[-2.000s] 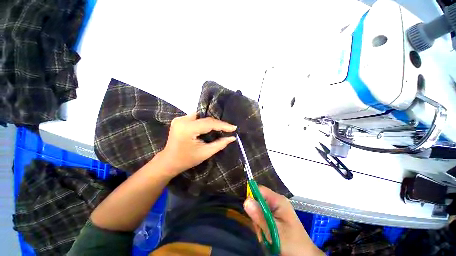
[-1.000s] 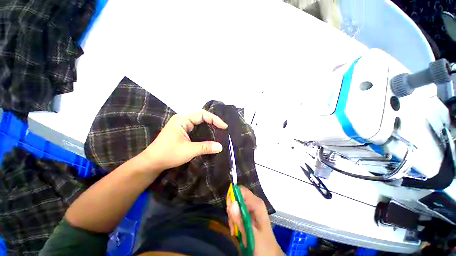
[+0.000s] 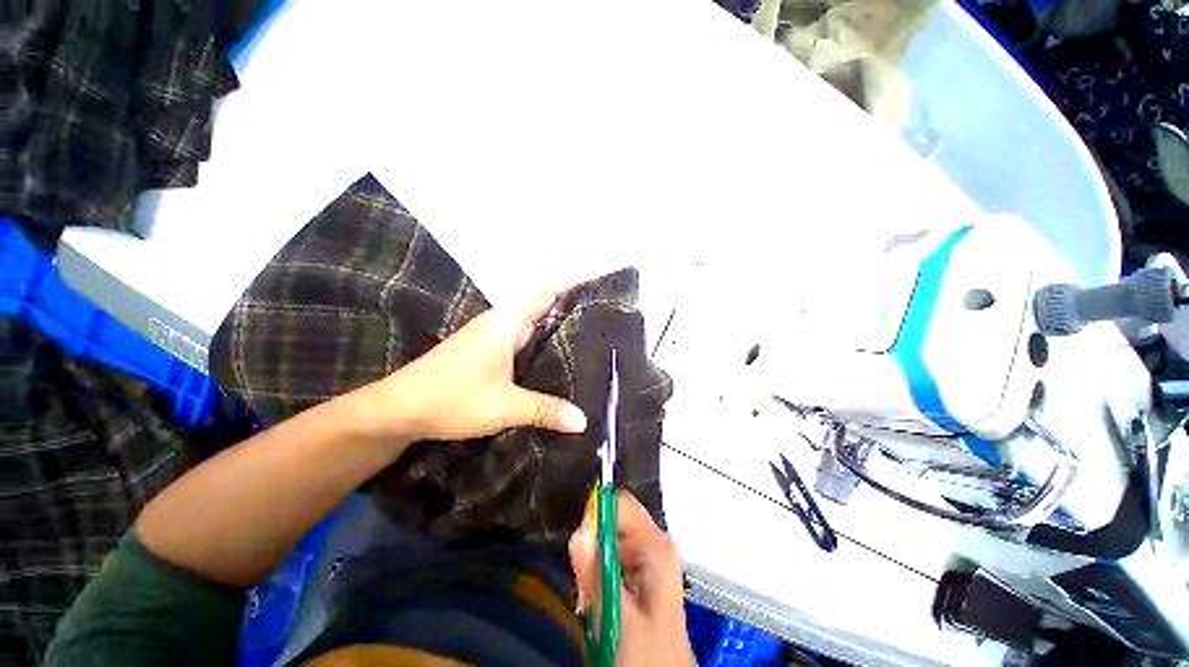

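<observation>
A dark plaid panel point(image 3: 326, 306) lies on the white table, with its pointed left part flat and its right part bunched. My left hand point(image 3: 489, 378) lies on the bunched part, thumb apart, with cloth between thumb and fingers. A plain dark piece point(image 3: 593, 358) lies on the panel's right part. My right hand point(image 3: 632, 573) holds the scissors point(image 3: 608, 554) by the green and yellow handles. Their silver blades point away from me over the dark piece and look nearly closed. Whether cloth is between the blades I cannot tell.
The sewing machine point(image 3: 913, 339) stands at right, with black thread snips point(image 3: 802, 503) before it and a dark box-like item point(image 3: 991, 607) near the table edge. Plaid bundles point(image 3: 111, 111) are heaped at left. A blue crate point(image 3: 111, 332) is below the table. Patterned dark clothing shows top right.
The view has shifted, so the machine sits lower. My left hand's fingers have moved onto the bunched cloth, with the thumb spread lower. The scissors have turned more upright along the dark piece.
</observation>
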